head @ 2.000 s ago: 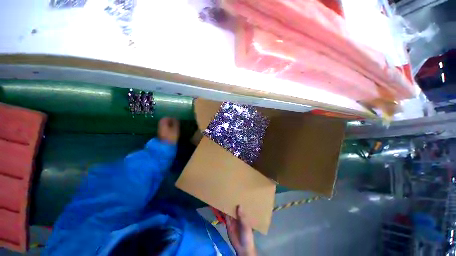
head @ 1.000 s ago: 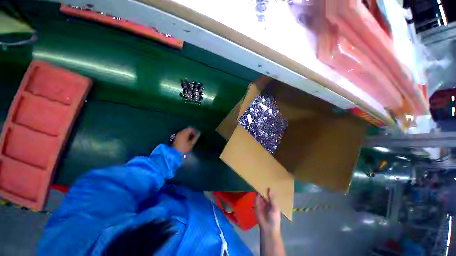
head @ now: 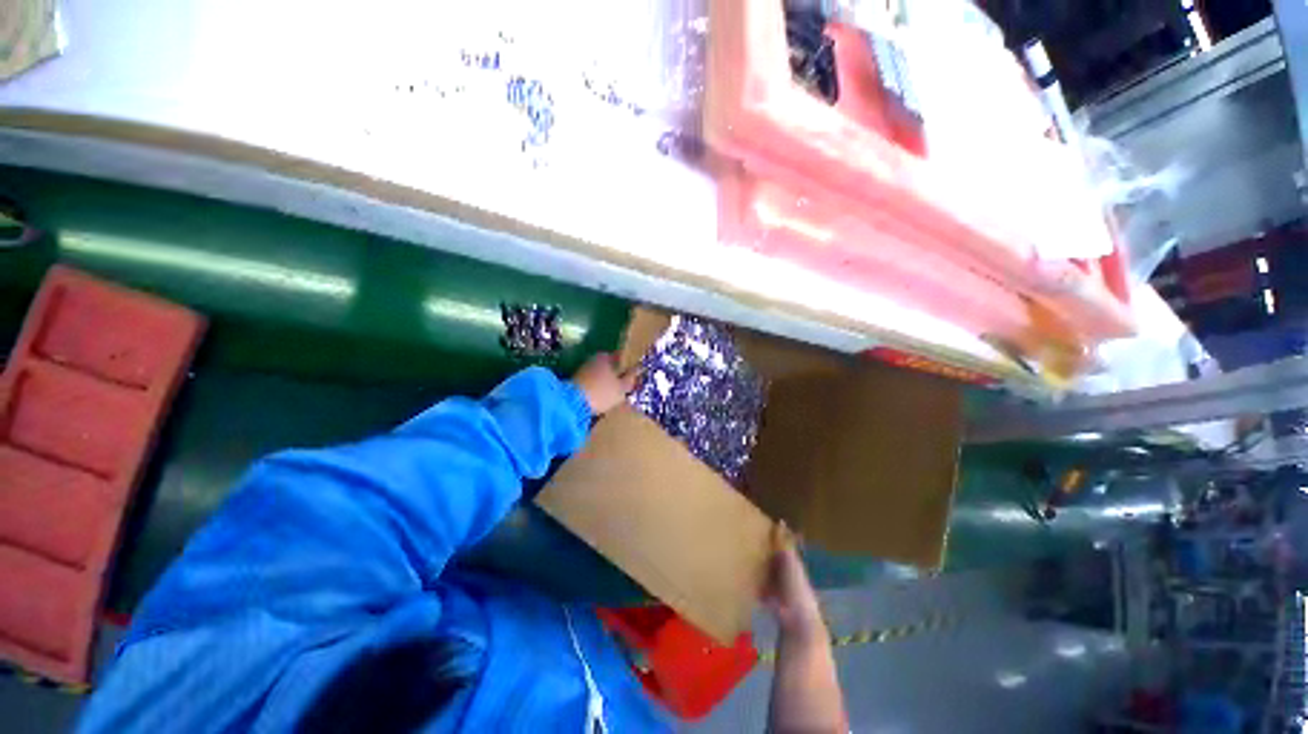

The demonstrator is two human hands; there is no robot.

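An open brown cardboard carton (head: 653, 502) stands on the green bench in front of me. It holds a heap of tiny silver-purple metallic parts (head: 700, 394). My left hand (head: 603, 384) is at the carton's upper left edge, beside the heap, with its fingers on the cardboard; part of the fingers is hidden. My right hand (head: 788, 577) holds the right edge of the near flap. A small cluster of similar parts (head: 532, 330) lies on the bench to the left of the carton.
A salmon-red divided tray (head: 89, 459) lies at the far left. A white shelf (head: 330, 86) runs above the bench and bears more salmon-red trays (head: 889, 172) and scattered bits. A bright red stool (head: 686, 663) stands on the floor below. An aisle with striped tape lies at the lower right.
My left hand has moved right from the bench to the carton's left edge. My right hand has shifted slightly up along the flap. The view has shifted, showing more of the shelf than one second ago.
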